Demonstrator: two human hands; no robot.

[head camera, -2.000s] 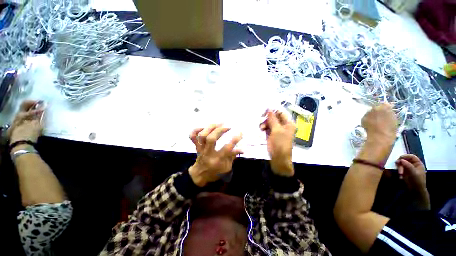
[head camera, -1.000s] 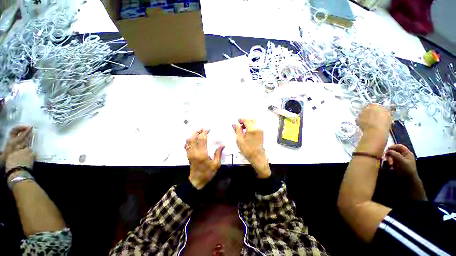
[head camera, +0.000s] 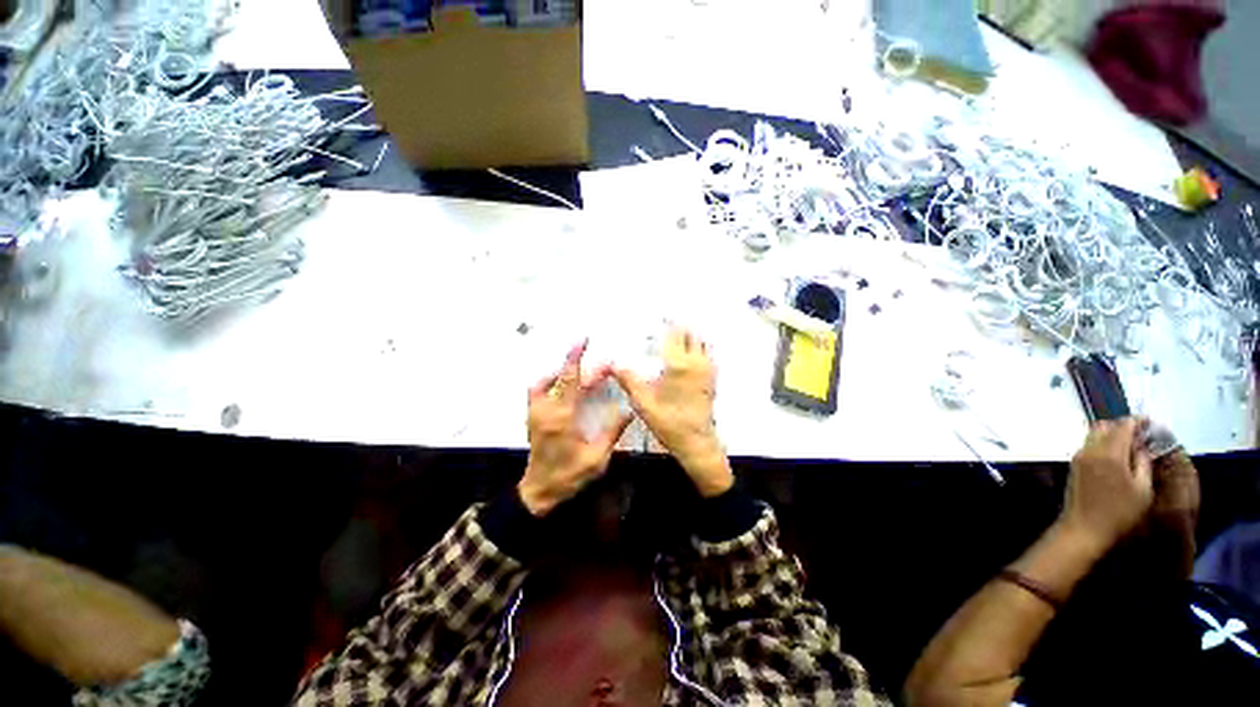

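Observation:
My left hand [head camera: 564, 439] and my right hand [head camera: 681, 403] are close together over the bench's near edge, thumbs nearly meeting. A pale, washed-out loop of white cable [head camera: 603, 401] shows between them, held at the thumbs and fingers. Its strands and ends are hard to make out against the white bench top. My right fingers point away from me, towards the far side.
A dark meter with a yellow lower part [head camera: 808, 362] lies right of my hands. Coiled cables [head camera: 781, 180] lie beyond it; a cable bundle [head camera: 214, 207] is at left. A cardboard box [head camera: 470, 104] stands at the back. Neighbours' arms [head camera: 1036, 587] show on both sides.
My hands have come closer together, and a pale loop now shows between them. The left neighbour's hand has left the bench; the right neighbour's hands have moved to the bench edge.

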